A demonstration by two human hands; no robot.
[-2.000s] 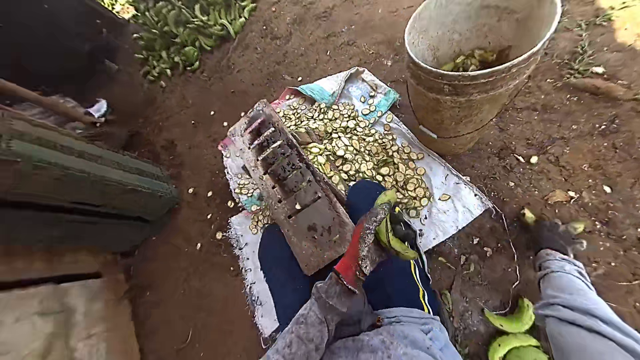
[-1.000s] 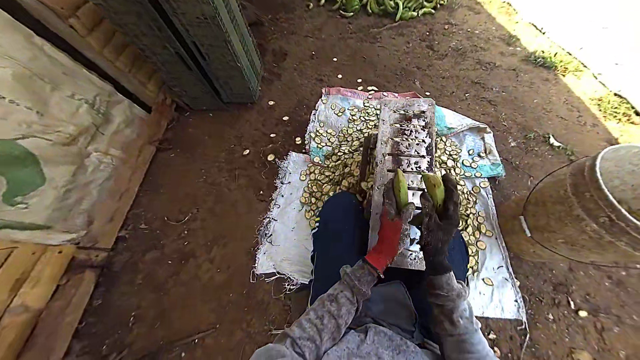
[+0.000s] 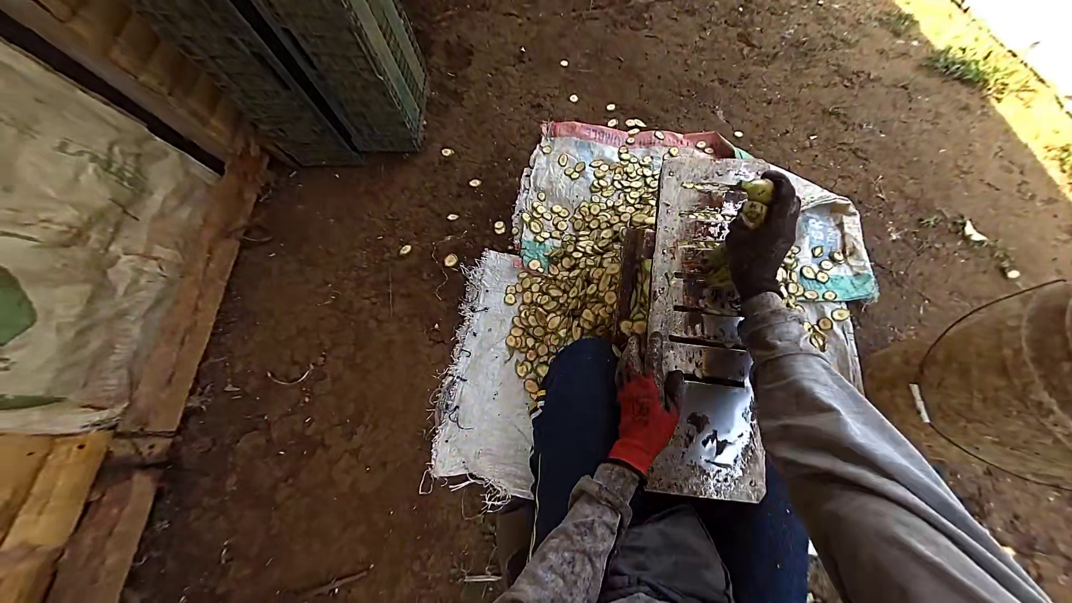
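Note:
A metal-faced slicing board (image 3: 712,435) with several crosswise slots lies over my legs, its far end above the sack. My left hand (image 3: 645,410), in a red glove with dark fingers, rests on the board's left edge, fingers curled at the rim. Near the far end, my right hand (image 3: 764,234) in a dark glove is closed around green bananas or plantains (image 3: 758,197), pressed on the slots; how many is partly hidden. Round slices (image 3: 569,293) lie heaped on the woven sack (image 3: 486,419), mostly left of the board, some to its right.
Plastic crates (image 3: 368,84) stand at the upper left. A wooden frame with sacking (image 3: 92,234) is along the left. A dirty bucket (image 3: 997,377) stands at the right. Scattered slices lie on the bare soil (image 3: 335,318) around the sack.
My left hand has let go of its fruit and moved to the board's left edge. My right hand has moved up the board with fruit in it.

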